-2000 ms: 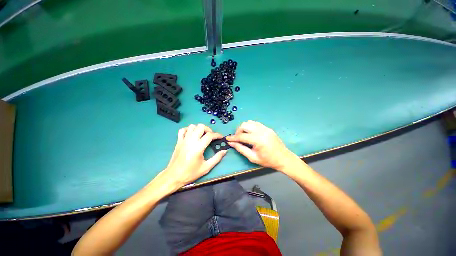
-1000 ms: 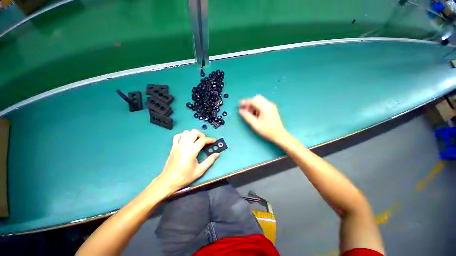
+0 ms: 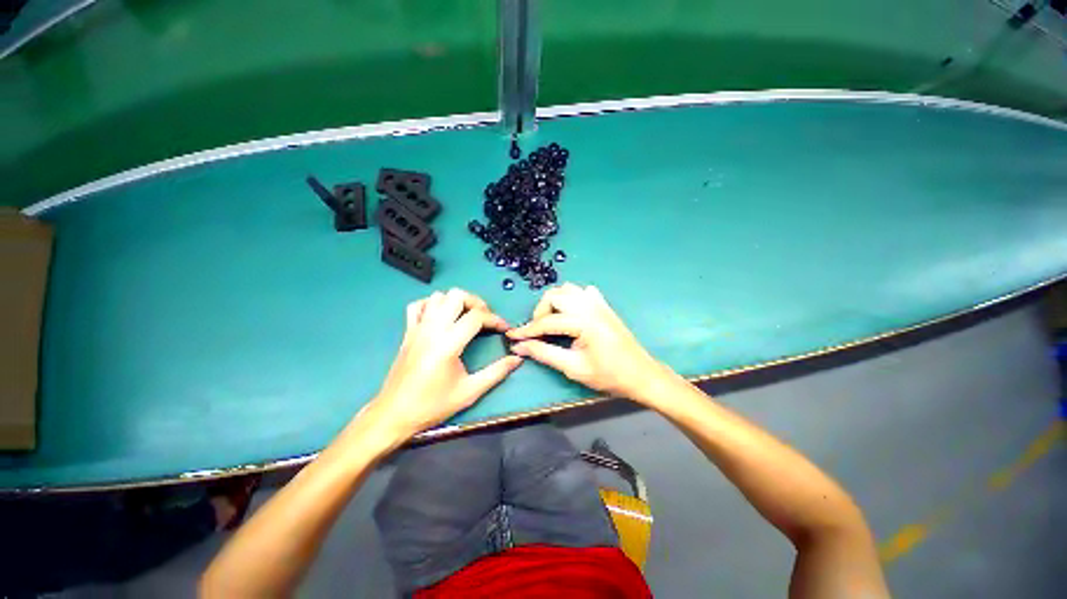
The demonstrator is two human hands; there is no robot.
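Note:
My left hand [image 3: 435, 353] and my right hand [image 3: 591, 342] meet near the bench's front edge. Their fingertips pinch a small black three-hole plate [image 3: 511, 343] between them. The fingers cover most of it, so its holes cannot be seen. A dark patch shows under my right fingers; I cannot tell if it is plate or shadow. A loose pile of shiny black round inserts [image 3: 523, 213] lies just beyond my hands. Several black three-hole plates [image 3: 406, 222] lie left of the inserts, overlapping, with one thin plate leaning on another.
The green bench [image 3: 211, 339] has a curved front edge. A metal post [image 3: 517, 64] stands behind the inserts at a pale metal strip [image 3: 702, 103]. A brown cardboard box [image 3: 21, 334] is at the far left. A yellow object [image 3: 630, 527] is below, beside my legs.
My right hand has come back from the bench right of the inserts to the plate at my left fingertips. The plate, seen face-up one second ago, is now mostly covered.

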